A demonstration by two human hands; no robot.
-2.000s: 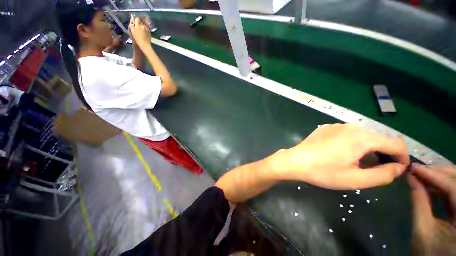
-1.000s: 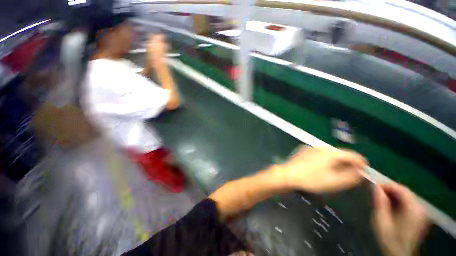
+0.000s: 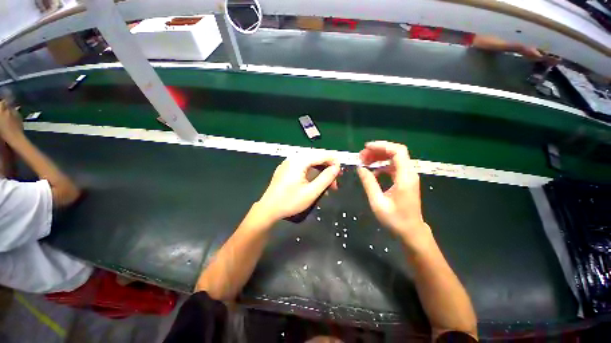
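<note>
My left hand (image 3: pixel 298 187) is over the bench with its fingers curled round a dark bar-shaped handset (image 3: pixel 305 213). The handset shows below the palm and between thumb and fingers; the hand covers most of it. My right hand (image 3: pixel 400 191) is just to the right, thumb and forefinger curved towards each other near the left fingertips. A pale sliver shows at these fingers; I cannot tell if it is a held part. Several tiny white parts (image 3: pixel 344 234) lie scattered on the dark green bench (image 3: pixel 154 208) below the hands.
A white rail (image 3: pixel 462 172) edges the green conveyor (image 3: pixel 409 127), which carries spaced phones, one (image 3: pixel 309 127) ahead. A metal post (image 3: pixel 144 74) slants at left, near a white box (image 3: pixel 177 39). A coworker's arm (image 3: pixel 43 164) is at left. Shiny black wrapped stack (image 3: pixel 589 241) is at right.
The view has swung right, so the coworker now sits at the left edge and the black stack shows. My hands appear nearer the picture's middle, with a gap between their fingertips.
</note>
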